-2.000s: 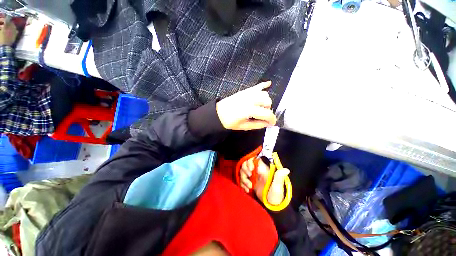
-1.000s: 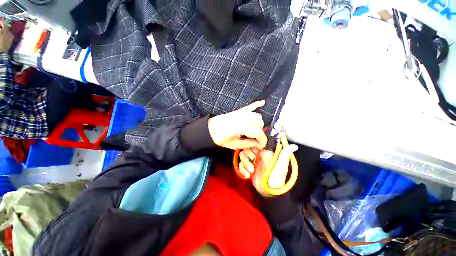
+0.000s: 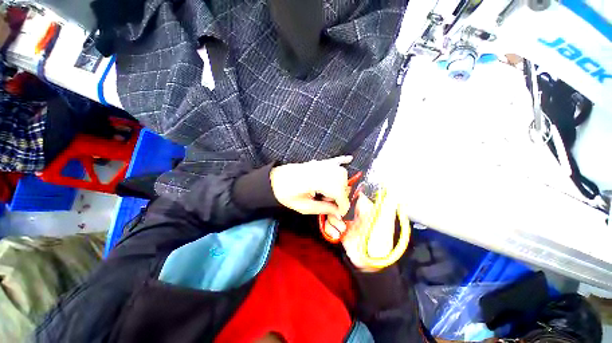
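Note:
The dark checked garment (image 3: 282,100) is spread over the table's left part and hangs over its front edge. My left hand (image 3: 312,187) is at the garment's lower edge, its fingertips together by the scissors; what they pinch is hidden. My right hand (image 3: 362,231) is just right of and below it, holding the scissors (image 3: 404,234) by the orange-red and yellow loops. The blades point up toward the table edge and are blurred by glare, so I cannot tell whether they touch the cloth.
The white sewing machine head (image 3: 570,47) with "Jack" lettering is at upper right, its presser area (image 3: 462,60) beside the garment. A thin metal tool (image 3: 537,114) and black straps (image 3: 570,120) lie right. A red stool (image 3: 87,161) and blue bins (image 3: 151,157) stand left.
The scissors and my right hand have moved up against the table edge, the loops turning more upright. My left hand has moved slightly left and down. The view has shifted, showing more of the machine.

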